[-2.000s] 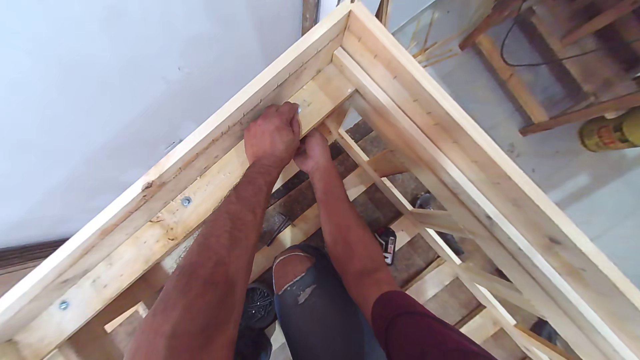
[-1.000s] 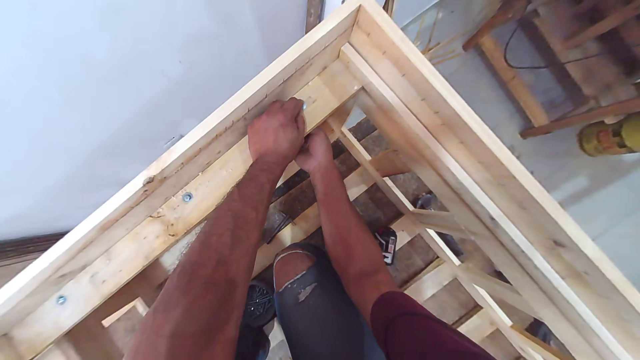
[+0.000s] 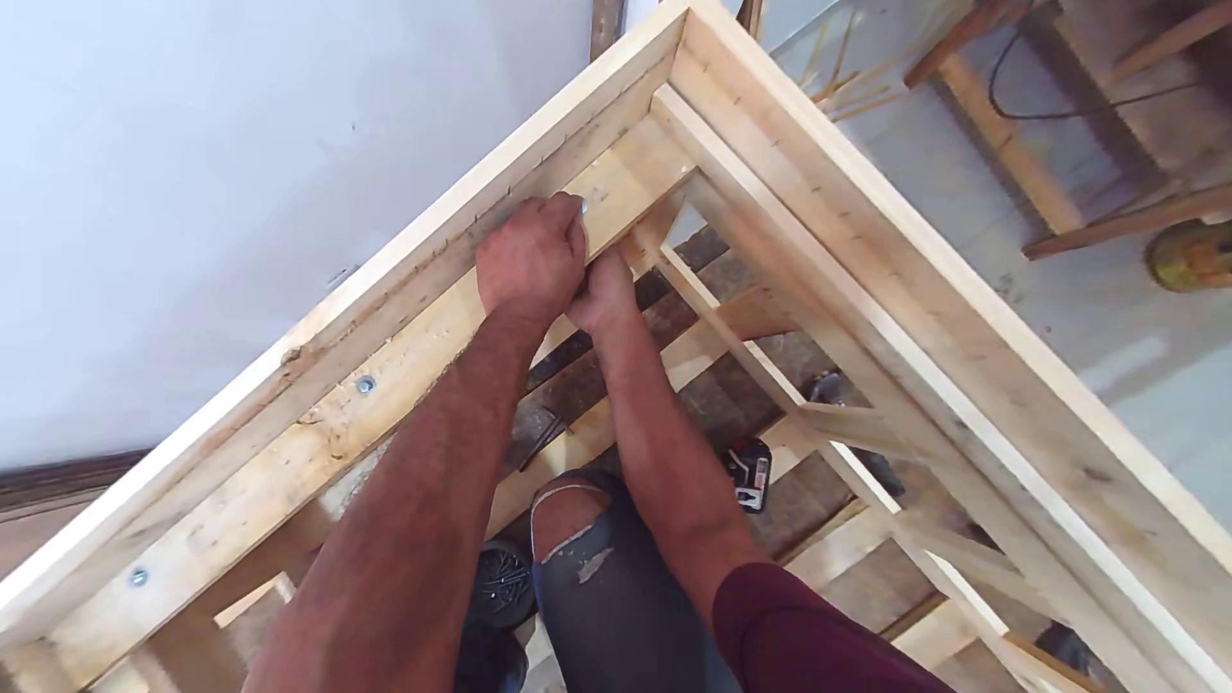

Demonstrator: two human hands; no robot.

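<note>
My left hand [image 3: 532, 252] rests on the inner ledge board [image 3: 423, 356] of a pine frame, its fingers curled at a small metal bolt head [image 3: 583, 207] near the corner; what they pinch is hidden. Just beside and below it, my right hand [image 3: 606, 289] reaches under the same board, fingertips out of sight. Two more metal bolt heads, one midway [image 3: 365, 385] and one lower left [image 3: 139, 577], are set in the ledge. The frame's outer boards [image 3: 924, 250] meet at the top corner.
Below, between slats, lie a cordless tool's battery end [image 3: 749, 474], a black container of nails or screws [image 3: 502, 577] and some loose metal rods [image 3: 544, 438]. A white wall [image 3: 241, 173] is at left. Wooden furniture [image 3: 1011, 144] and a yellow container [image 3: 1189, 256] are at upper right.
</note>
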